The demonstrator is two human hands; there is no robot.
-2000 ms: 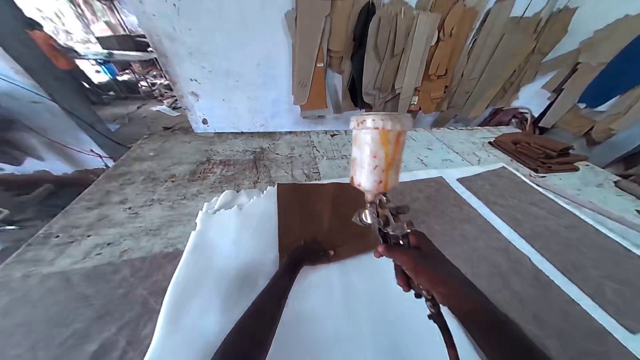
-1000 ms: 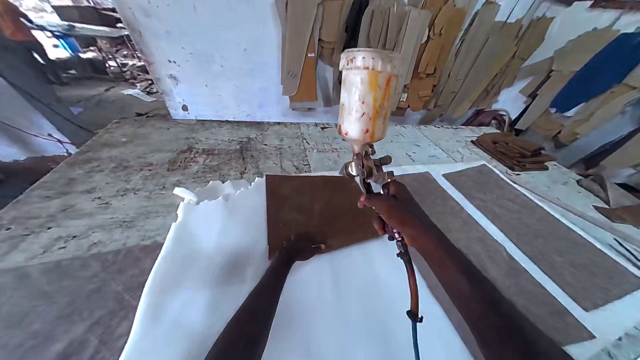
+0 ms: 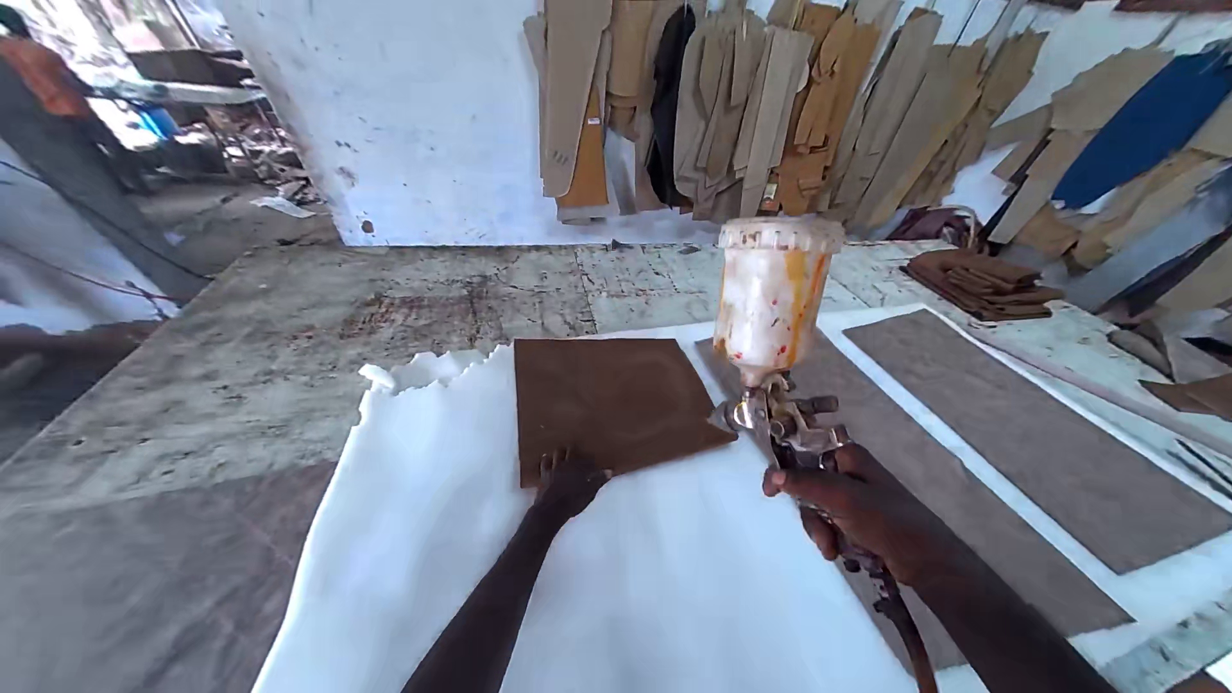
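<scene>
My right hand (image 3: 847, 500) is closed around a gravity-feed spray gun (image 3: 780, 414), whose stained translucent cup (image 3: 770, 298) stands on top and whose hose hangs below the grip. The nozzle points left, by the right corner of a brown leather piece (image 3: 616, 399). My left hand (image 3: 570, 481) lies on the near left edge of that piece, fingers apart and palm down. Under the leather is a white sheet (image 3: 433, 520) with a ragged far edge.
Long grey-brown panels (image 3: 1030, 443) lie on the right, near a folded brown stack (image 3: 982, 284). Cut pattern pieces (image 3: 712, 115) hang on the white wall (image 3: 433, 125). The worktable (image 3: 269, 356) extends left. A person in orange (image 3: 48, 82) is at the far left.
Over the last second the spray gun in my right hand has come lower, down to the right edge of the brown leather piece. My left hand stays on the leather's near edge.
</scene>
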